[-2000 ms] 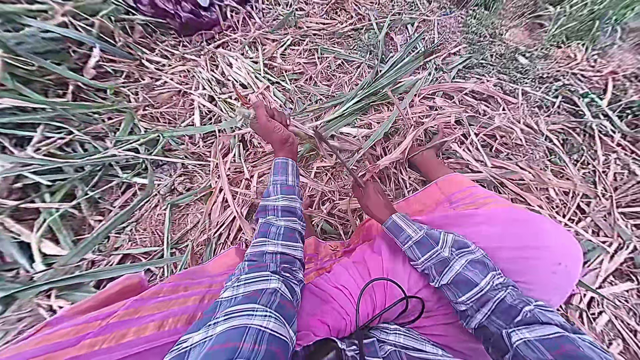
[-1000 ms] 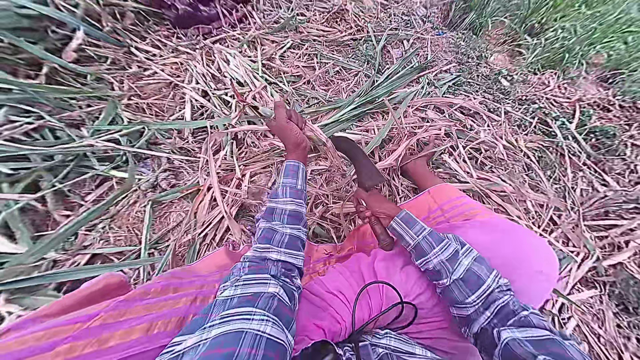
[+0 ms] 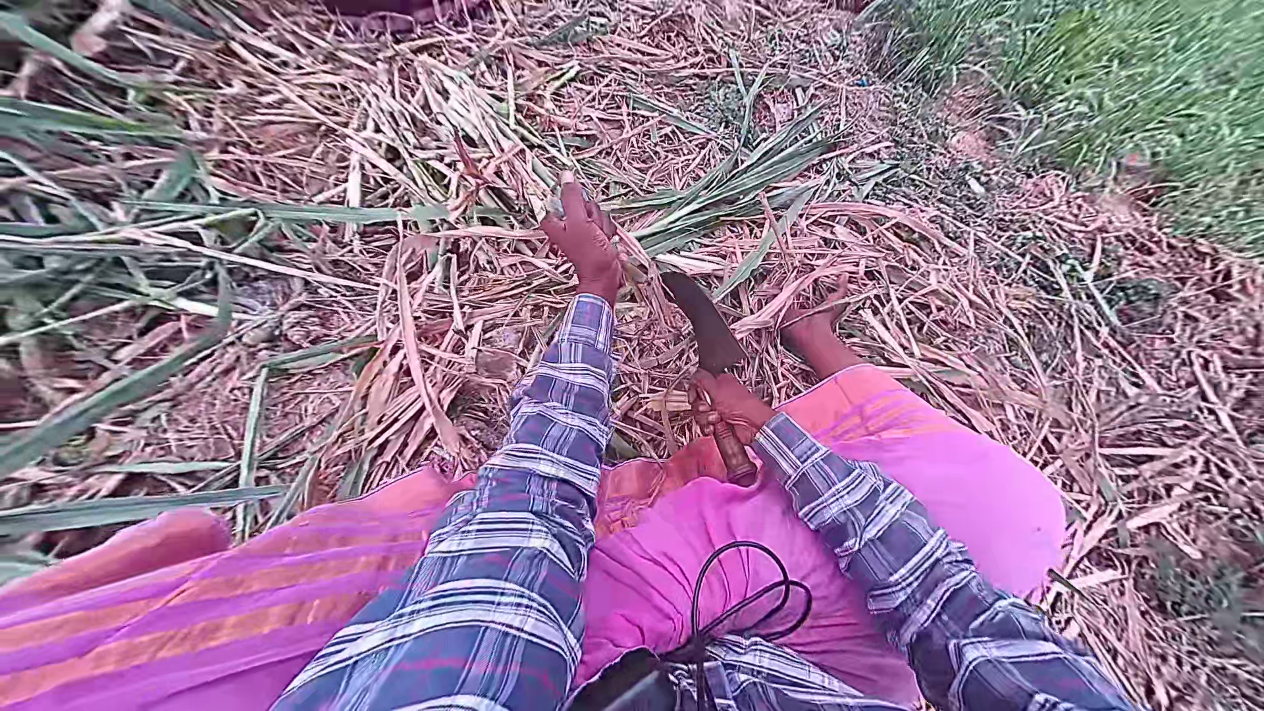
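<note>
My left hand (image 3: 585, 240) is closed around a pale plant stalk, at the edge of a heap of cut stalks (image 3: 484, 138). To its right, my right hand (image 3: 728, 403) grips the wooden handle of a broad curved blade (image 3: 703, 321), a sickle or billhook. The blade's flat side shows dark, and its tip points up and left, near the stalk and dry leaves below my left fingers. Whether the blade touches them I cannot tell. Long green leaves (image 3: 741, 188) fan out to the right, beyond my left hand.
Dry straw and leaves (image 3: 987, 326) cover the ground. Long green leaves (image 3: 109, 405) lie at the left, and grass (image 3: 1136, 89) grows at the upper right. My bare foot (image 3: 815, 331) is close to the blade. A black cord (image 3: 750, 548) lies over my pink cloth (image 3: 968, 474).
Two seconds ago the blade showed as a thin edge; since then it has turned to show its broad side. My right hand has moved a little lower. The left hand keeps its hold on the stalk.
</note>
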